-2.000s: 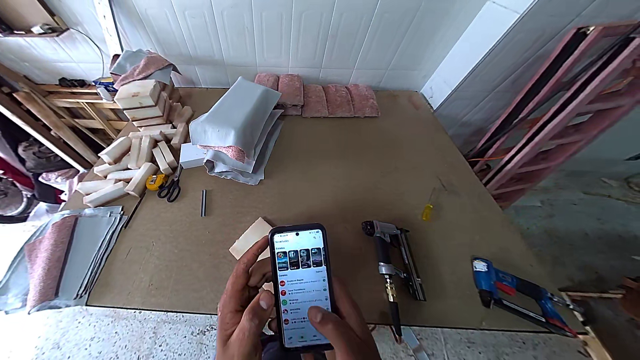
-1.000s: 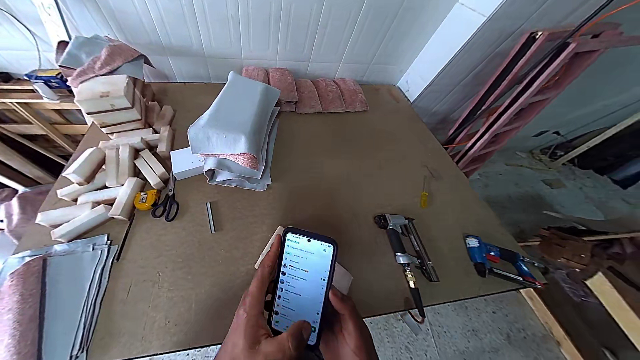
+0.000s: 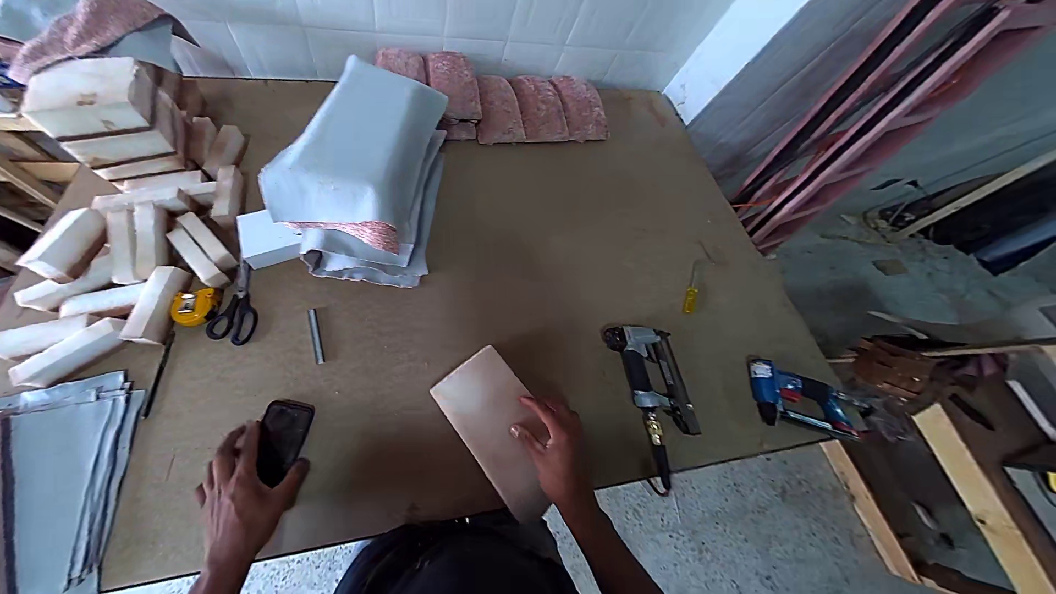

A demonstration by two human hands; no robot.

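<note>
My left hand [image 3: 247, 487] is around a dark-screened smartphone [image 3: 285, 441] at the lower left of the brown work table, thumb and fingers at its edges. A pale flat rectangular block [image 3: 491, 421] lies at an angle near the front edge. My right hand [image 3: 553, 441] rests on its right side with fingers bent; whether it grips the block is not plain. To the right of that hand lies a pneumatic stapler [image 3: 652, 371] with its hose fitting. A short metal rod [image 3: 317, 337] lies beyond the phone.
Wooden blocks [image 3: 124, 239] are heaped at the left beside a yellow tape measure [image 3: 195, 307] and black-handled scissors [image 3: 234, 318]. Folded grey fabric [image 3: 355, 157] and pink padded pieces [image 3: 540, 107] lie farther back. A yellow-handled screwdriver [image 3: 690, 299] and blue stapler [image 3: 800, 396] are at right.
The phone, held up in both hands with its screen lit, is now low at the left under my left hand, its screen dark. My right hand has moved from it to the pale block.
</note>
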